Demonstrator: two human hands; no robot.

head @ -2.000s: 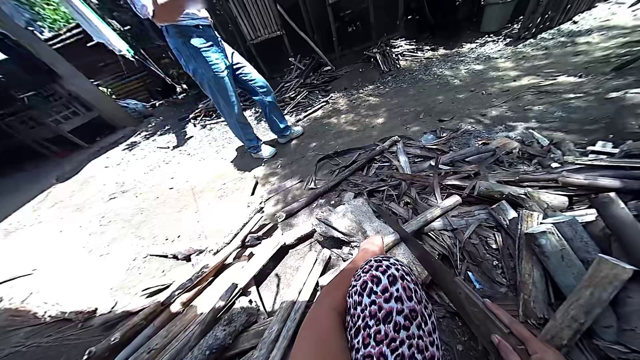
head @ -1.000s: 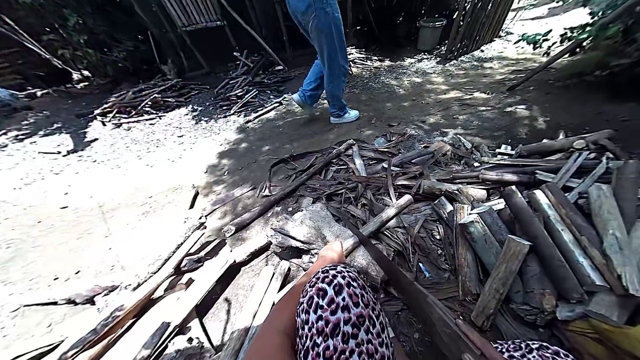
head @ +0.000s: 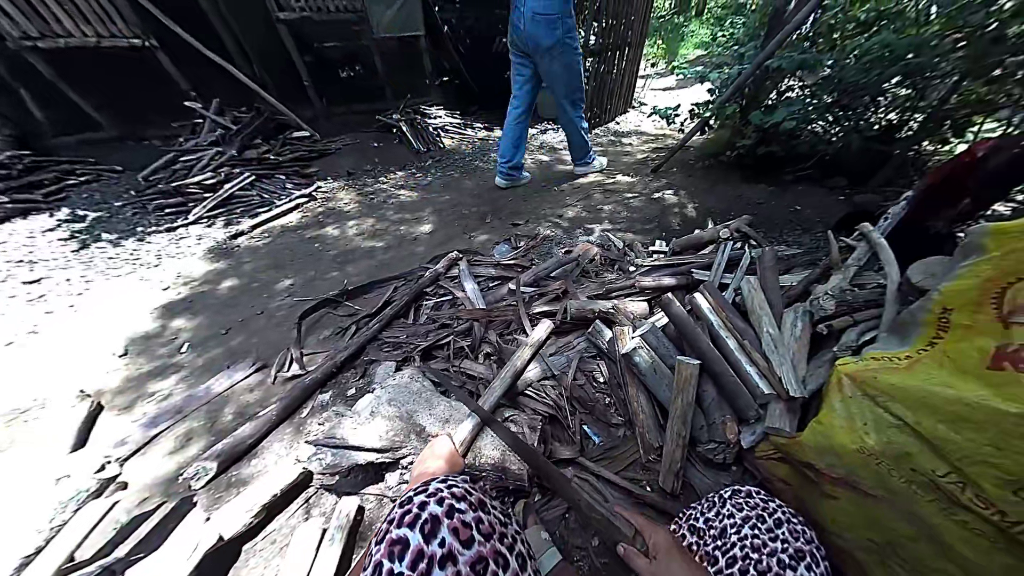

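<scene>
My left hand [head: 436, 460] grips the near end of a short wooden stick [head: 506, 382], which slants up and away over a pale stone block [head: 412, 412]. My right hand [head: 652, 544] is closed around the handle of a long dark machete [head: 528, 456]. Its blade points up and to the left, crossing the stick, with its tip over the stone; whether the two touch, I cannot tell. Both hands are beside my knees in leopard-print cloth, and the left knee hides part of the left arm.
Cut wood pieces [head: 712, 352] lie heaped at the right, beside a yellow printed sack [head: 904, 448]. A long pole [head: 320, 384] and split wood [head: 240, 512] lie at the left. Beyond, a person in jeans [head: 544, 72] stands near a slatted fence [head: 612, 56]; branches [head: 232, 176] are piled farther left.
The view has swung to the right, bringing the yellow sack further in. The person in jeans has walked away toward the slatted fence. Both hands keep their holds.
</scene>
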